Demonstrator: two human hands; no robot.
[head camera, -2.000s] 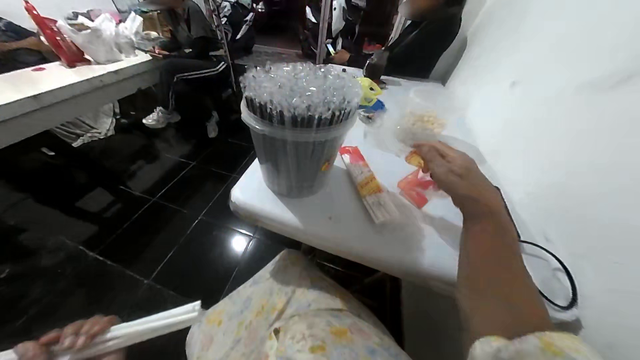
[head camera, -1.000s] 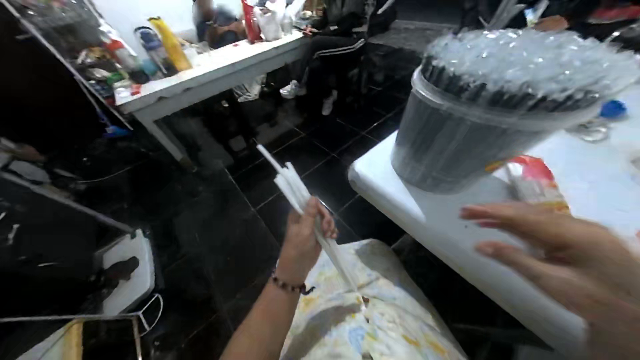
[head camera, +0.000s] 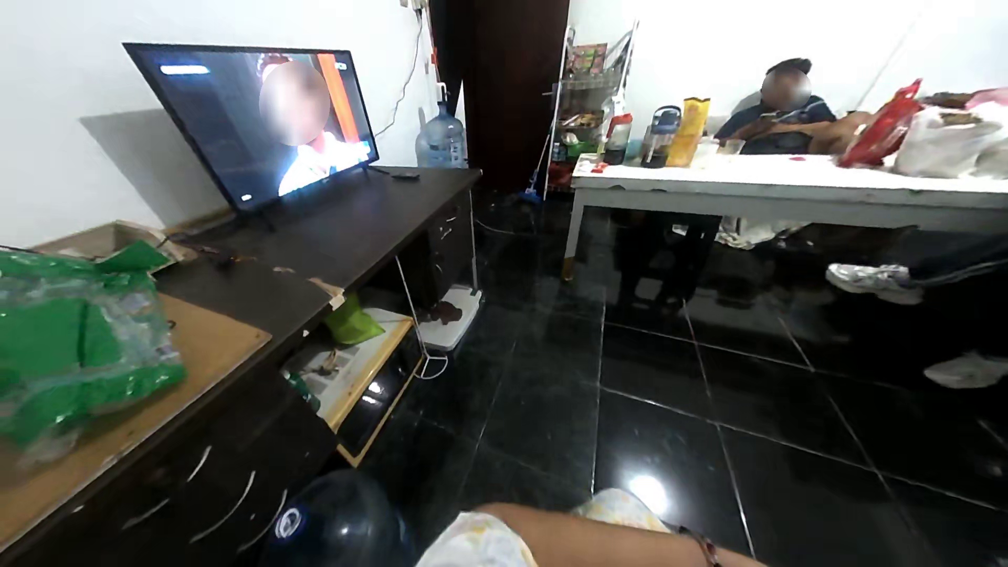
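Both of my hands lie outside the head view. My left forearm (head camera: 598, 539) crosses the bottom edge, pointing right, with a dark beaded bracelet (head camera: 699, 545) at the wrist, where the frame cuts it off. Beside it shows the pale floral cloth (head camera: 476, 542) of my clothing. What either hand holds or touches is hidden. Left of the forearm, a dark blue water jug (head camera: 339, 520) stands low by the desk drawers.
A dark desk (head camera: 315, 228) at left bears a lit television (head camera: 268, 118) and green plastic packaging (head camera: 79, 339). Below it are a drawer-like box (head camera: 374, 370) and a white scale (head camera: 457, 319). Across the black tiled floor, a person (head camera: 787, 106) sits behind a white table (head camera: 756, 177); another person's shoes (head camera: 874, 279) show at right.
The view has swung far left. The tub of clear-wrapped dark sticks and my right hand have left the view, as have my left hand and the white sticks it held.
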